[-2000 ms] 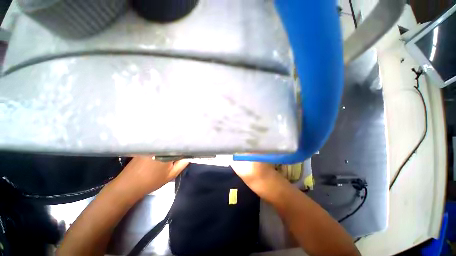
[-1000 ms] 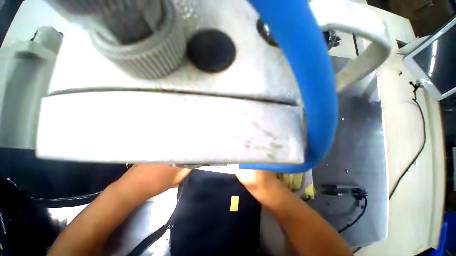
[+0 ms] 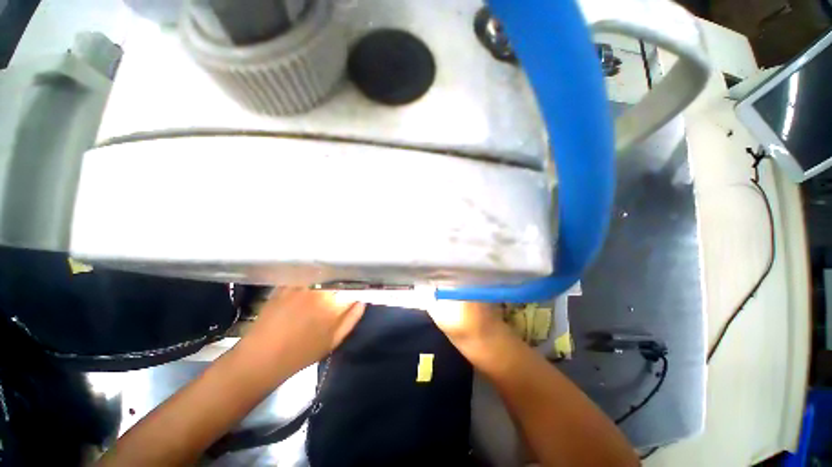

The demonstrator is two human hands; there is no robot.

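A black fabric pouch [image 3: 392, 401] with a small yellow tag [image 3: 425, 368] lies below the front edge of the white machine head [image 3: 310, 205]. My left hand [image 3: 315, 315] is at the pouch's upper left edge and my right hand [image 3: 463, 321] at its upper right edge. The fingertips of both hands are hidden under the machine head, in bright light, so their grip cannot be seen. A black strap [image 3: 274, 436] trails from the pouch's left side.
Black bags with silvery zippers [image 3: 109, 315] lie at the left. A thick blue hose [image 3: 584, 155] curves down the head's right side. Yellow-taped plate parts [image 3: 538, 326] sit right of my right hand. A black cable [image 3: 652, 351] and a screen [image 3: 798, 105] are at the right.
The view has shifted back, so more of the machine head's top and left side shows. My left hand has moved slightly right, over the pouch's upper left corner. The strap's loose part has shifted.
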